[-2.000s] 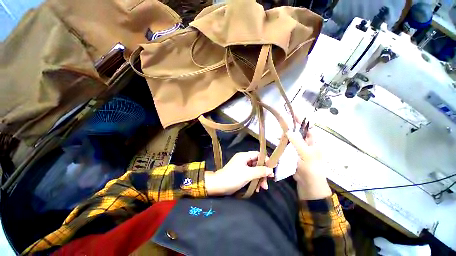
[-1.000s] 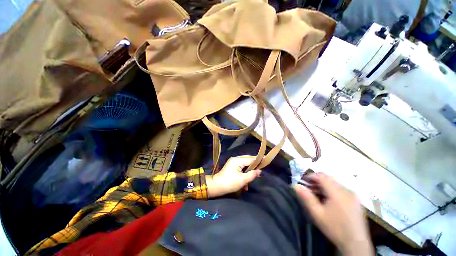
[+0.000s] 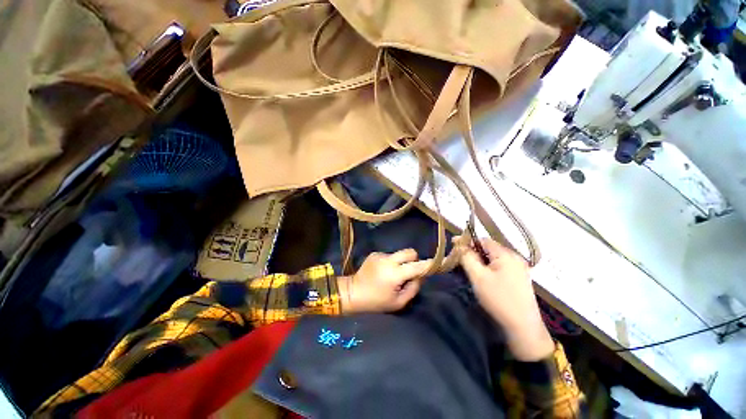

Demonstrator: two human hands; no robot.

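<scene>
A tan-brown tote bag body (image 3: pixel 303 139) lies at the table's edge, its long narrow straps (image 3: pixel 448 106) hanging in loops towards me. My left hand (image 3: pixel 386 281) pinches a strap above my dark grey apron. My right hand (image 3: pixel 501 274) is at the same strap, just right of my left hand. Dark thread snips (image 3: pixel 472 236) show at its fingers, with the blades pointing up beside the strap. The snips' handles are hidden in my palm. Thread ends are too fine to tell.
A white sewing machine (image 3: pixel 654 78) stands at the right on the white table (image 3: pixel 605 270). A thin yellow-green strip (image 3: pixel 577 219) lies along the table. A heap of brown bags (image 3: pixel 61 98) is at the left. A cardboard box (image 3: pixel 237 239) and blue basket (image 3: pixel 176 155) are below.
My right hand has moved from the lower right up to the strap beside my left hand, bringing the snips to it. The view has shifted, so the bag sits higher.
</scene>
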